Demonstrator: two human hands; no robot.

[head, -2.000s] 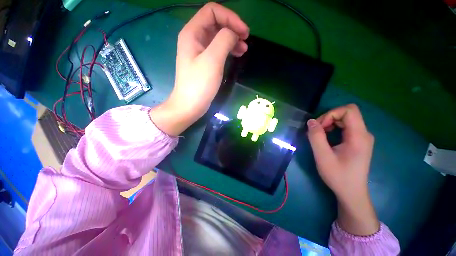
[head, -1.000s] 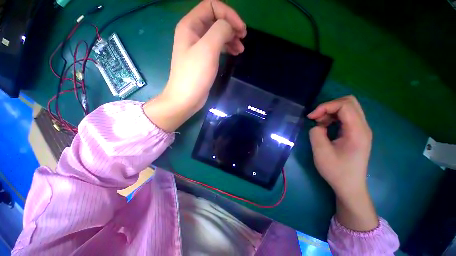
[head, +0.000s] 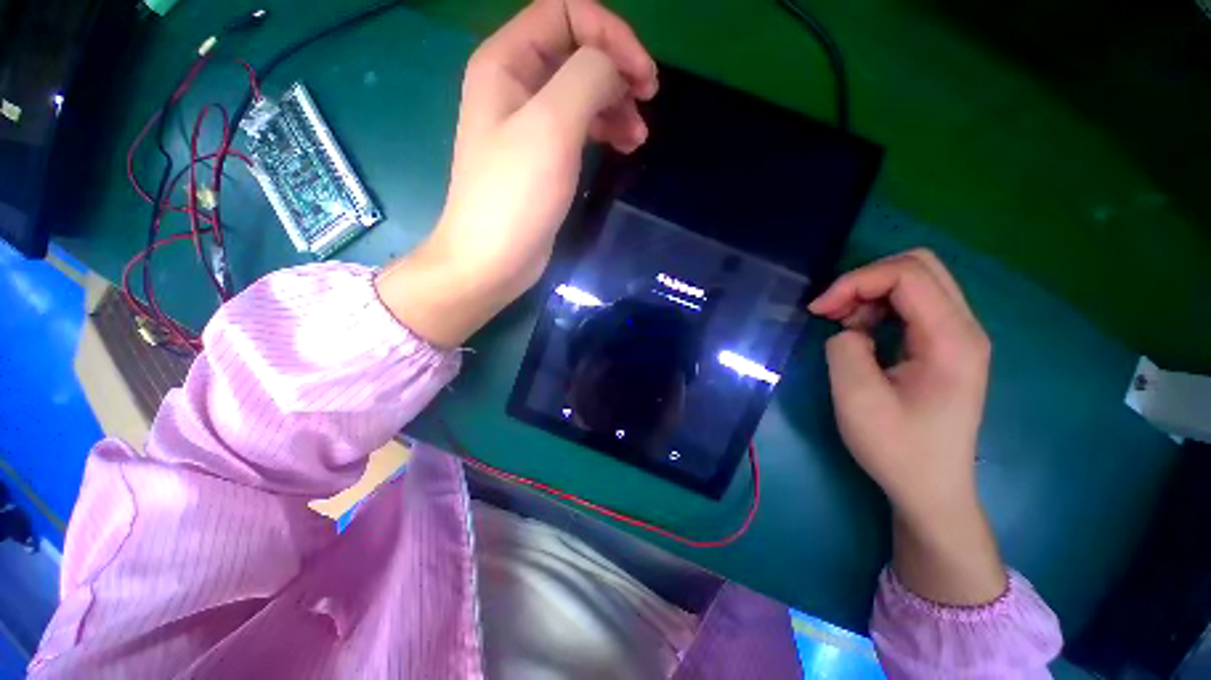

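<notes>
The black tablet (head: 638, 352) lies on the green mat with its screen lit dark. It shows small white text near the top, three tiny white icons at its lower edge and two bright reflections. A darker black slab part (head: 744, 173) adjoins its far side. My left hand (head: 545, 146) is over the tablet's far left corner, fingers curled; whether the fingertips hold its edge cannot be told. My right hand (head: 910, 365) is at the tablet's right edge, thumb and forefinger apart, with nothing visible held.
A circuit board (head: 310, 173) lies upper left beside tangled red and black leads (head: 199, 199). A black cable (head: 839, 67) runs from the far end. A red wire (head: 624, 513) loops along the near edge. A dark slab (head: 47, 120) stands far left; a whitish piece (head: 1171, 399) lies far right.
The green robot logo has gone from the screen; small white text and three icons show instead. The view has shifted slightly. My hands keep nearly the same pose.
</notes>
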